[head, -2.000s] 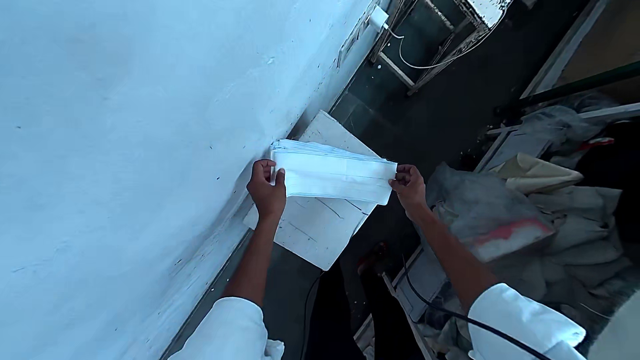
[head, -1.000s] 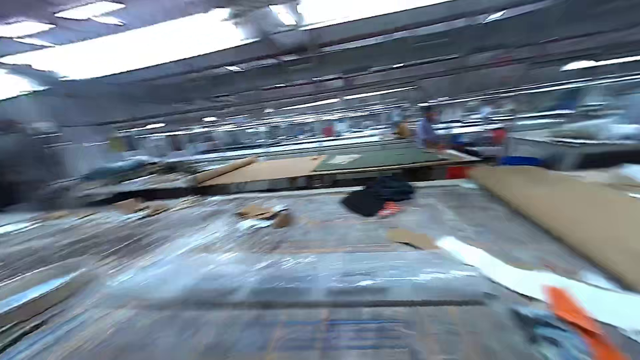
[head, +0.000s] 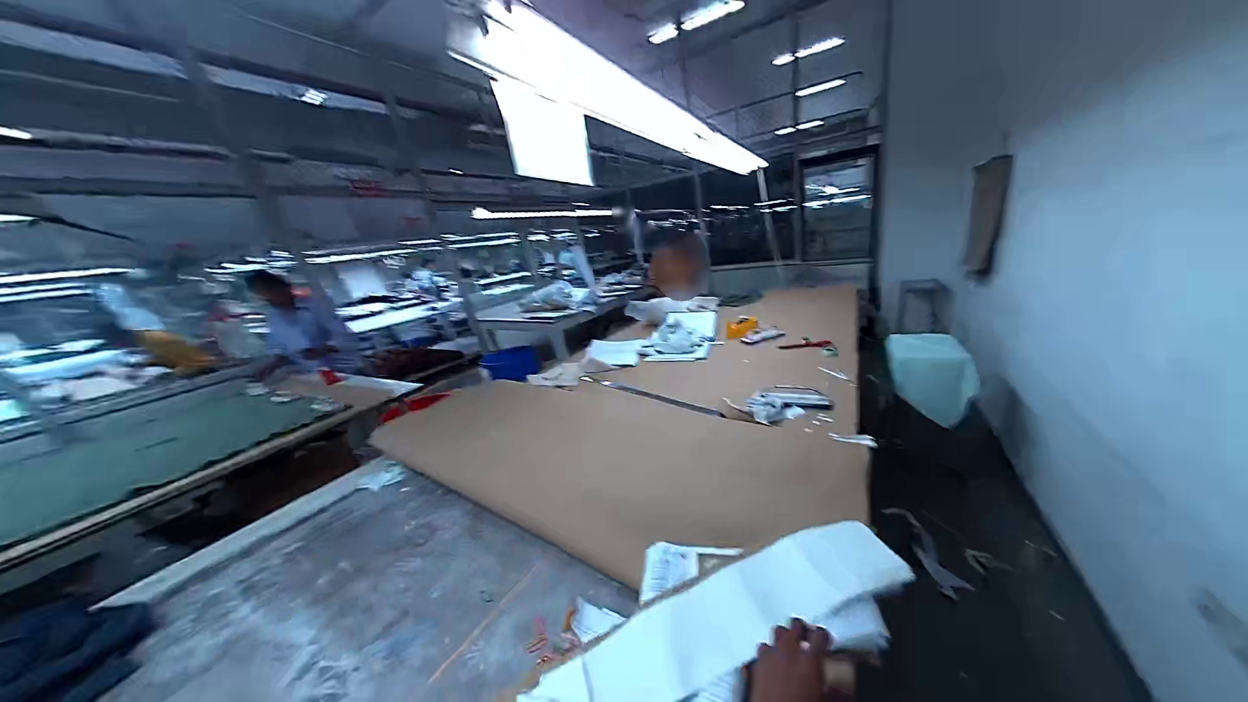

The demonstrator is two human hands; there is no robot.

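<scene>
One hand shows at the bottom edge, right of centre, with its fingertips at the lower edge of a long folded strip of white cloth. It looks like my right hand, though blur and the frame edge hide most of it; whether the fingers grip the strip cannot be told. The strip runs slantwise over the near part of the table, above printed sheets of paper. My left hand is out of view.
Brown paper covers the long table, with a metal ruler, a yellow tape dispenser and papers on it. A cloth-covered stool stands by the right wall. People are at the left table and beyond.
Two seconds ago both hands held a folded white cloth stack over a white-topped surface beside the wall. The view has swung up and across the room; one hand now shows near a white strip.
</scene>
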